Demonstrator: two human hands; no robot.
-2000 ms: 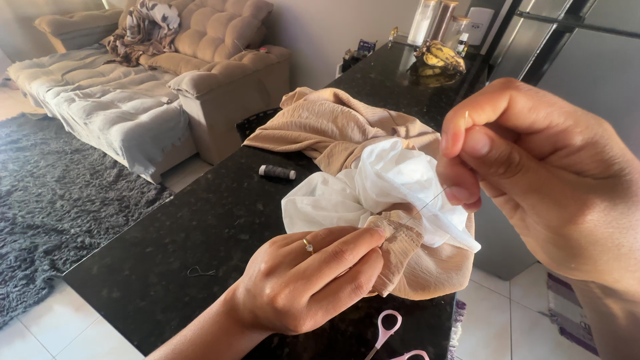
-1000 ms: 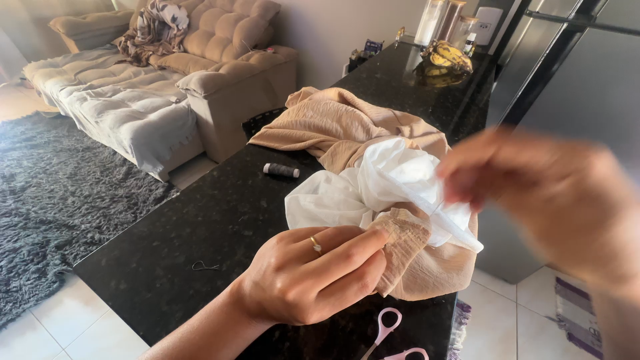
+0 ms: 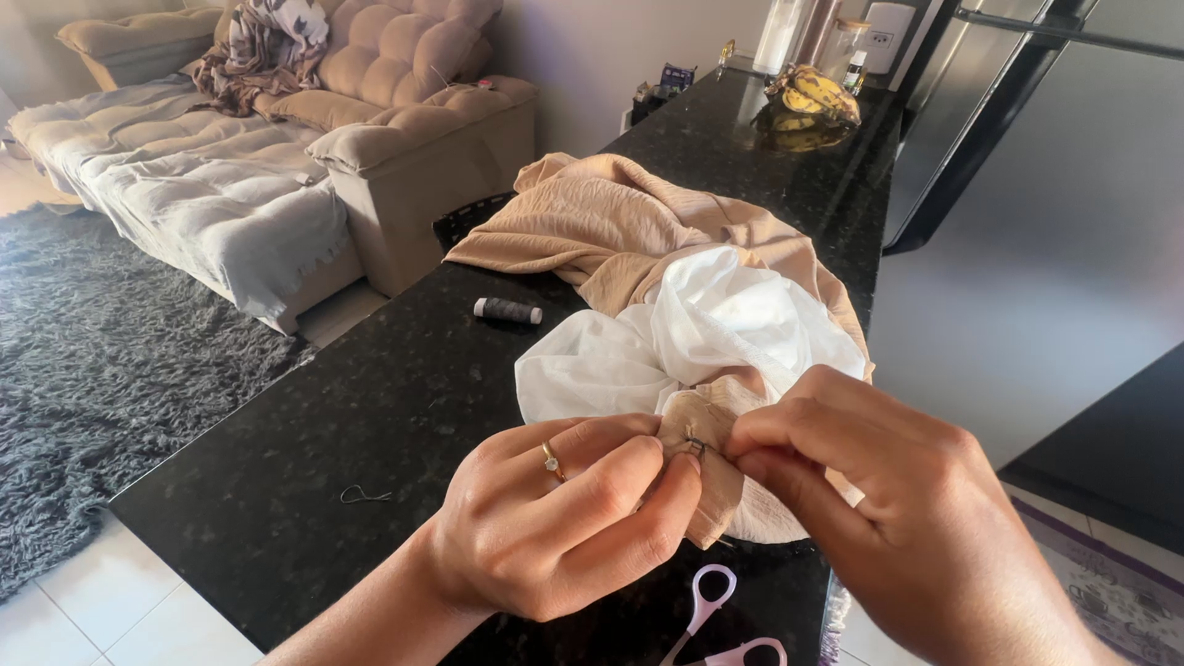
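Crinkled tan fabric (image 3: 647, 208) and sheer white fabric (image 3: 601, 361) lie bunched on a black stone counter. My left hand (image 3: 573, 509), with a ring on one finger, pinches a folded edge of the tan fabric, where dark stitches (image 3: 696, 446) show. Thumb and forefinger of my right hand (image 3: 860, 481) are pinched together at the right side of those stitches; whether they grip a needle, thread or cloth cannot be made out. A spool of dark thread (image 3: 508, 311) lies left of the white fabric. Pink-handled scissors (image 3: 712, 601) lie below the hands.
A snippet of dark thread (image 3: 363, 496) lies on the counter (image 3: 268, 444) at left. Bananas (image 3: 814, 95) and jars (image 3: 782, 37) stand at its far end. A refrigerator (image 3: 1045, 240) is at right, a sofa (image 3: 435, 166) and a shaggy rug (image 3: 111, 370) at left.
My right hand has come from out at the right, above the counter's edge, down to the folded fabric beside my left hand. My left hand keeps its hold on the tan fabric.
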